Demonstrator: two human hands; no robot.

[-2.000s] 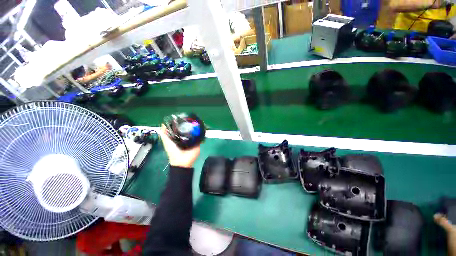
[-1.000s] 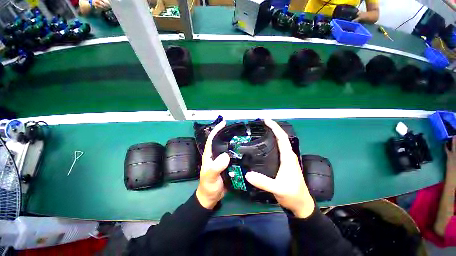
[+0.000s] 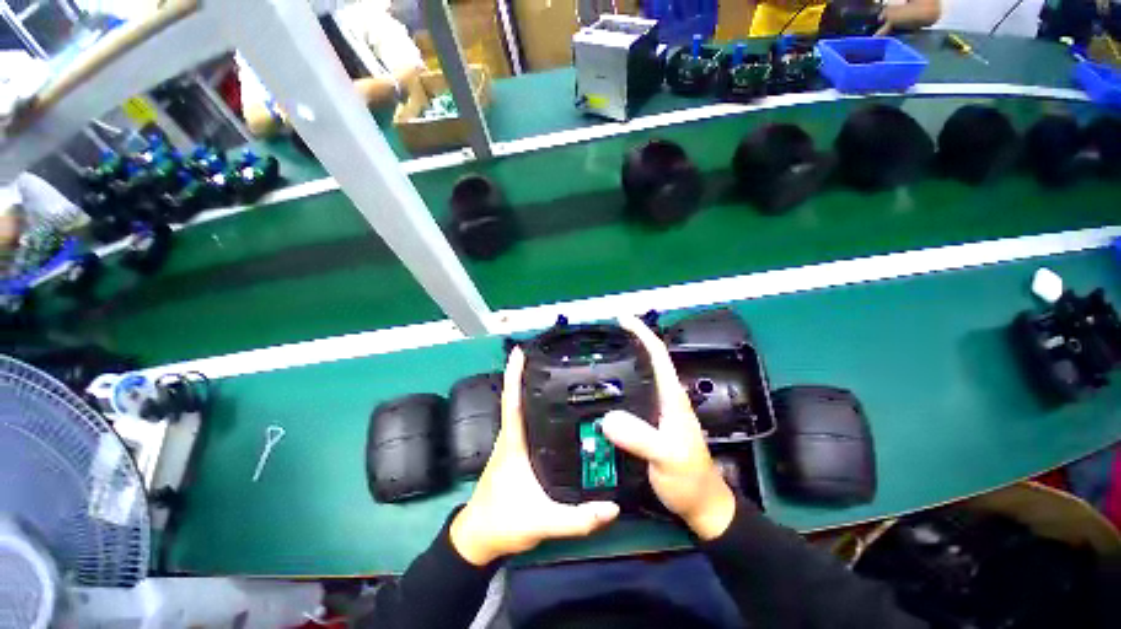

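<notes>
A part-assembled black unit (image 3: 559, 424) is held upright over the bench in front of me. A green circuit board (image 3: 599, 455) shows on its near face. My left hand (image 3: 504, 492) grips its left side and lower edge. My right hand (image 3: 676, 455) grips its right side, with the thumb at the top of the board. Black housing shells lie behind and beside the unit, partly hidden by it and my hands. An open housing half (image 3: 725, 391) shows its inside at the right. Outer covers (image 3: 409, 447) lie closed side up at the left, and another (image 3: 824, 445) at the right.
The green conveyor (image 3: 553, 264) carries several rounded black units beyond the bench rail. A pale metal post (image 3: 369, 184) slants down to that rail. A fan (image 3: 62, 479) is at the left edge, near a wire tool (image 3: 268, 451). A round bin (image 3: 1045, 504) of black parts is at lower right.
The unit is now more upright, with its board facing me, and both hands have shifted their hold around it. The view has turned, showing more of the fan and the far bench.
</notes>
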